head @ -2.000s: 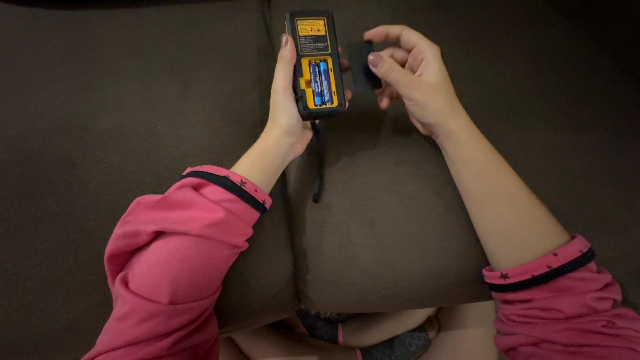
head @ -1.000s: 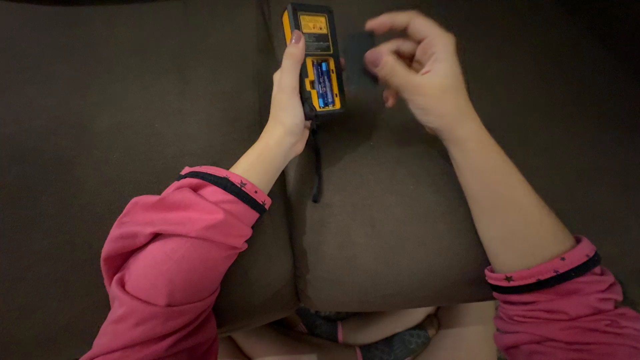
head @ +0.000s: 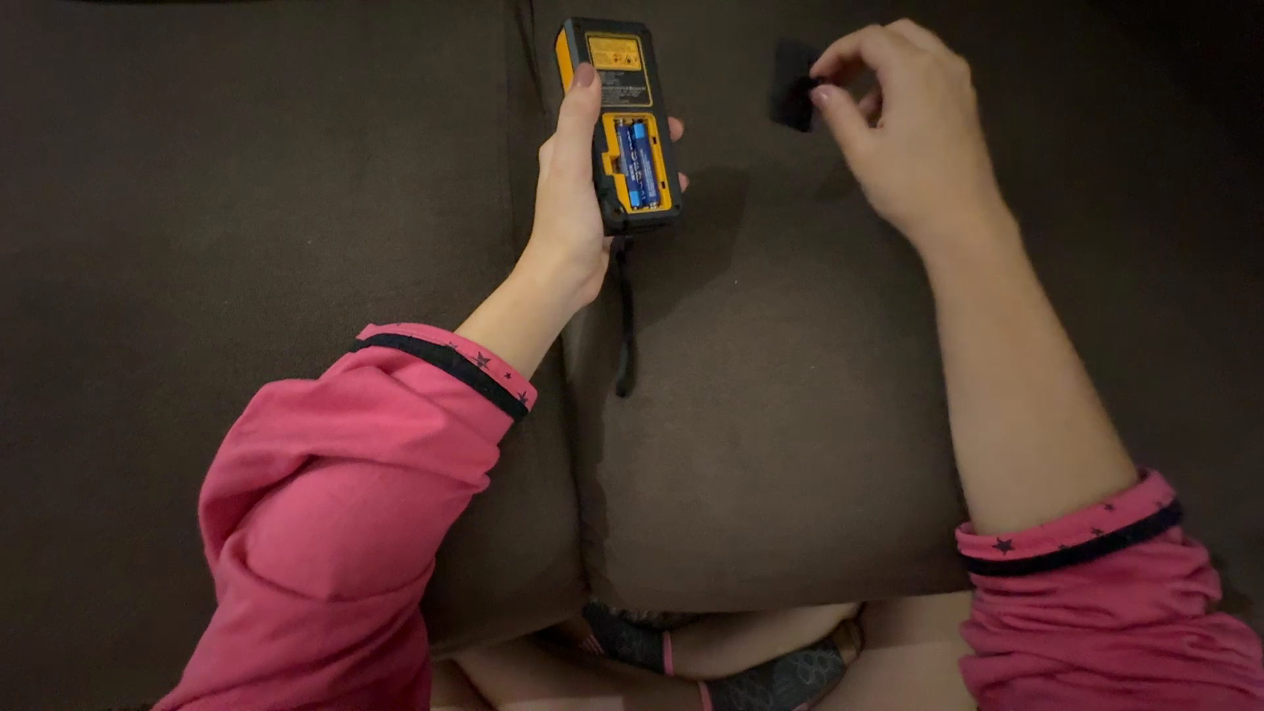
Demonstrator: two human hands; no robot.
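My left hand (head: 573,178) holds a yellow and black handheld electronic device (head: 624,94), its back turned up and its battery compartment uncovered. Two blue batteries (head: 637,166) lie side by side inside the compartment. From the device's lower end a black wrist strap (head: 624,326) hangs down. To the right, apart from the device, my right hand (head: 908,128) pinches a small dark battery cover (head: 793,87) between thumb and fingers; the cover is somewhat blurred.
Brown fabric cushions (head: 750,425) lie beneath my hands, with a seam (head: 571,464) running between them. At the bottom edge are my crossed legs and patterned grey socks (head: 780,679).
My right hand has moved to the right with the dark cover, away from the device. The left hand still holds the device in nearly the same place.
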